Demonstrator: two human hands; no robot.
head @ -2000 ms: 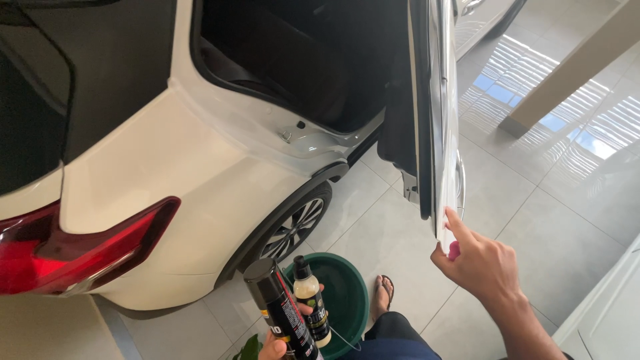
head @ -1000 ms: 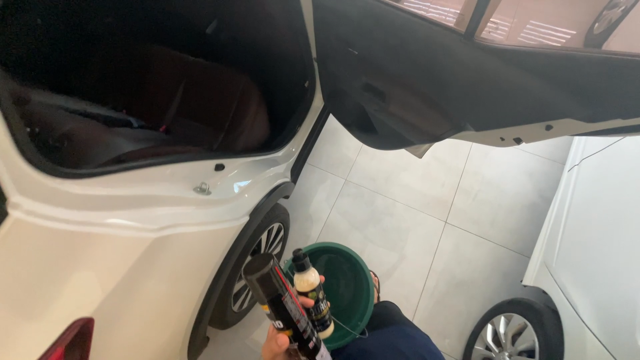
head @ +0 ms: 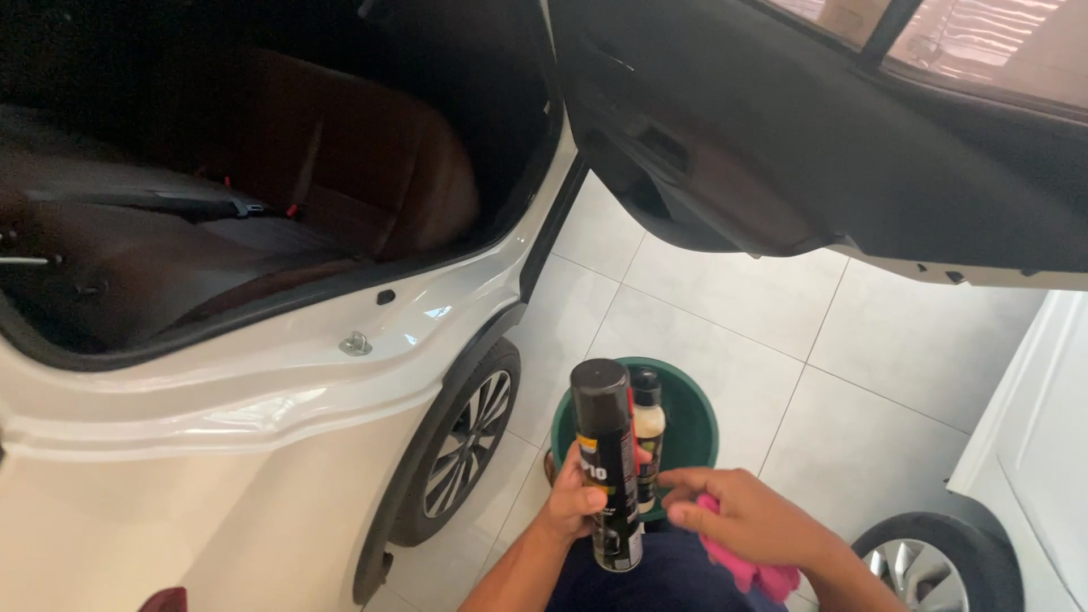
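My left hand (head: 571, 506) grips a black aerosol can (head: 608, 476) with a dark cap and a red straw along its side. Its fingers also hold a plastic bottle (head: 648, 425) with a black cap and pale contents just behind the can. On the right, my right hand (head: 739, 514) has a pink cloth (head: 748, 569) tucked in its palm, and its fingertips are beside the bottle. A green bucket (head: 701, 425) stands on the floor beneath both containers.
At the left, the white car's rear door sill (head: 255, 382) borders the open doorway, with a rear wheel (head: 472, 438) below. The open door's dark inner panel (head: 765, 153) spans the upper right. Another white car (head: 1037, 442) stands at the right on the tiled floor (head: 722, 314).
The door has swung wide open, and my right hand has left its edge and come beside the bottle with the pink cloth. My left hand still holds the can and bottle. The view has shifted.
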